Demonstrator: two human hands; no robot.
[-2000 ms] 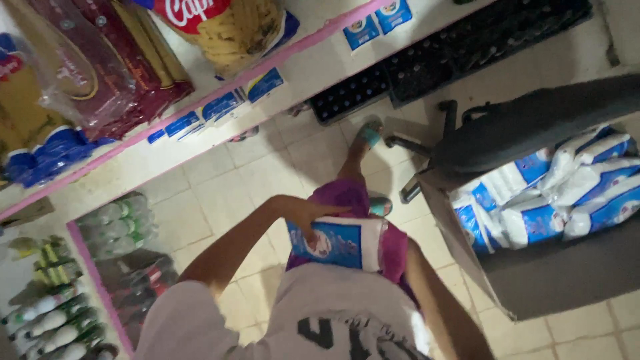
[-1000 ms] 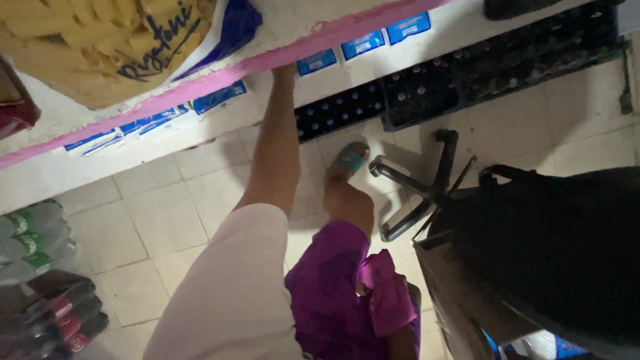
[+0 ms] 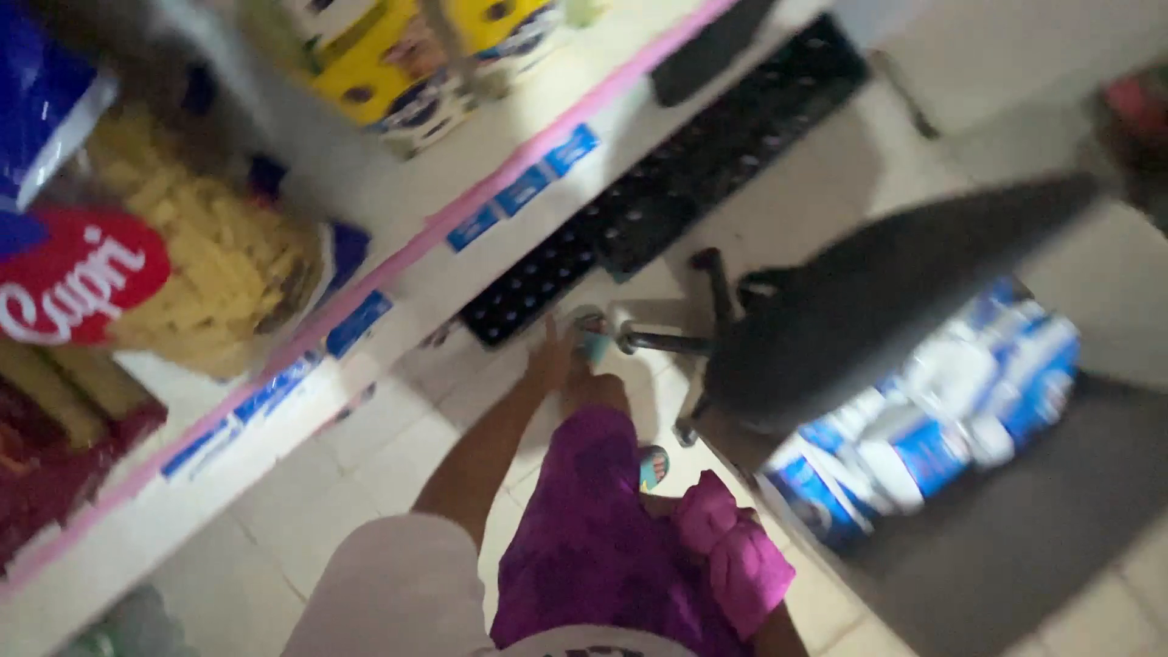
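Note:
My left hand (image 3: 547,351), blurred, is down beside my sandalled foot (image 3: 593,333), with its fingers apart and nothing seen in them. Above it, three blue packets (image 3: 522,190) stand in a row on a shelf with a pink edge (image 3: 429,233). More blue packets (image 3: 274,392) line the same shelf farther left. My right forearm (image 3: 776,630) shows at the bottom, beside a bunched pink cloth (image 3: 748,570) against my purple shorts (image 3: 579,529). The right hand is hidden around the cloth; whether it grips it cannot be told. Blue-and-white packets (image 3: 926,456) fill an open cardboard box (image 3: 995,538) at right.
A black swivel chair (image 3: 849,310) stands between me and the box, its wheeled base (image 3: 671,342) near my feet. Black crates (image 3: 529,287) lie along the floor by the shelf. A pasta bag (image 3: 201,255) and yellow cartons (image 3: 411,64) sit on the upper shelf.
My left hand held a blue-and-white packet at my lap, then reached to the shelf; now it is lower without it. The shelf row beside the crates has grown from two packets to three.

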